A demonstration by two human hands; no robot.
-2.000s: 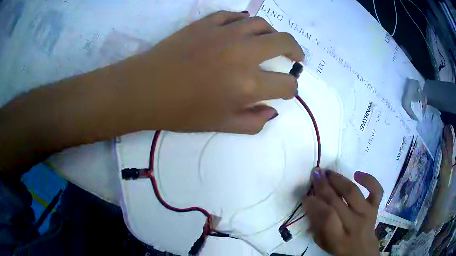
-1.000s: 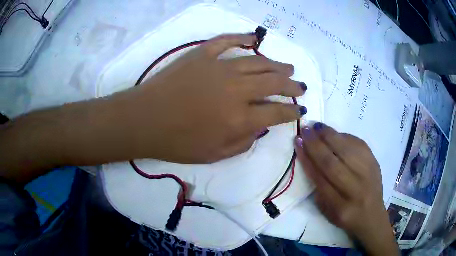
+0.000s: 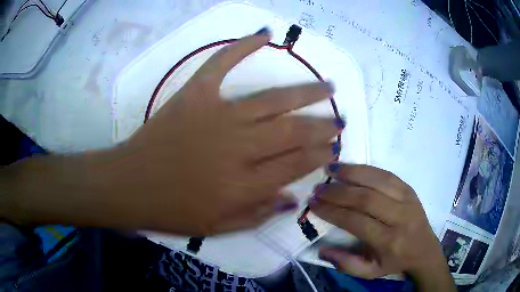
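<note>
The white housing (image 3: 349, 74) lies flat in front of me. A red-and-black wire harness (image 3: 171, 71) curves around it in a ring. Black connectors sit at the top edge (image 3: 293, 34), at the lower right (image 3: 308, 229) and at the lower left (image 3: 195, 244). My left hand (image 3: 188, 148), blurred, spreads palm down across the housing, its fingertips on the wire's right side, and hides the middle and left. My right hand (image 3: 376, 219) has fingertips at the wire above the lower-right connector, its thumb apart. Whether it pinches the wire is unclear.
Another white housing (image 3: 34, 71) with thin wires is at the upper left. Printed sheets (image 3: 422, 131) cover the bench on the right, with picture sheets (image 3: 484, 171) at the far right. A grey post with a white block (image 3: 467, 71) is at the upper right. A white lead trails at the near edge.
The housing has shifted left and up since the first frame. My left hand has spread and its fingertips moved lower along the wire. My right hand has moved lower, towards the lower-right connector.
</note>
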